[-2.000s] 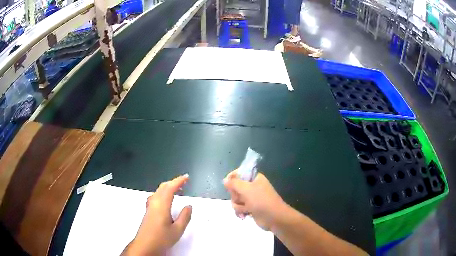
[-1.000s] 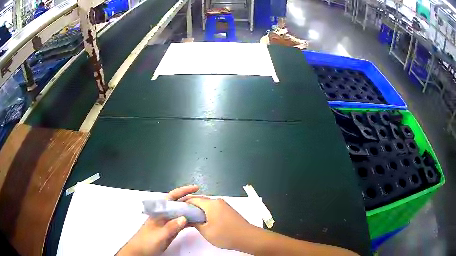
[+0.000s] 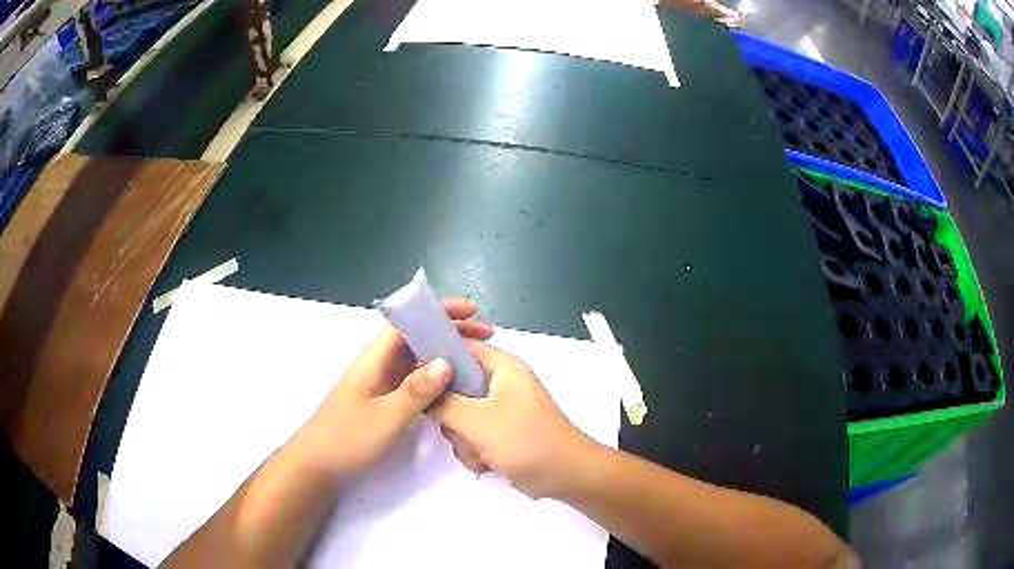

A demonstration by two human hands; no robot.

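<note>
A grey-blue strip (image 3: 436,331), finger-long and slightly shiny, is held between both hands above the white paper sheet (image 3: 256,378). Its flat upper end points up and away. My left hand (image 3: 389,395) grips it from the left, the thumb lying on its lower part. My right hand (image 3: 506,417) holds its lower end from the right; that end is partly hidden in the hand. Masking tape (image 3: 615,367) fixes the sheet's right corner, and another strip of tape (image 3: 197,285) fixes the left corner.
A second taped paper sheet (image 3: 545,25) lies farther along the dark green bench top (image 3: 534,211). A brown board (image 3: 89,256) is at the left. A green crate (image 3: 984,311) and a blue crate (image 3: 914,156) with black perforated parts stand along the right side.
The hands came together on the strip over the paper; earlier the right hand alone held it. Since one second ago the strip has turned more upright. The view has tilted down.
</note>
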